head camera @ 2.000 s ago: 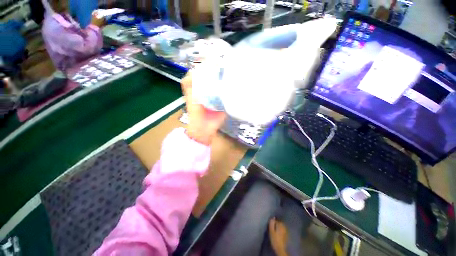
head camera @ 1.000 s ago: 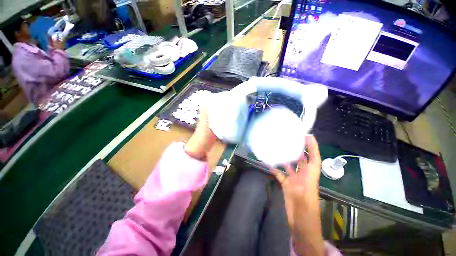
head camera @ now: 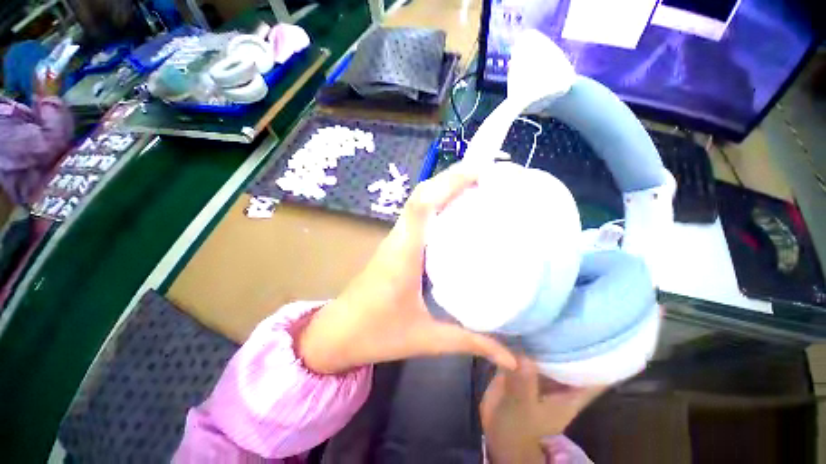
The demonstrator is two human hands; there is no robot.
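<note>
A white and pale blue headset with a cat ear on its headband is held up in front of me, tilted, with the band toward the monitor. My left hand grips the nearer white earcup, thumb along its lower edge. My right hand is under the other earcup, which has a pale blue cushion; its fingers are partly hidden by the headset. Both hands are bare with pink sleeves.
A parts tray holds white pieces in two heaps. Grey dotted bags lie left and behind the tray. Cardboard, keyboard, monitor, paper and mouse pad surround the headset. A pink-sleeved person sits far left.
The headset has turned and moved slightly right and closer, its band now rising toward the monitor. My left hand has moved right with it; my right hand is lower, beneath the far earcup.
</note>
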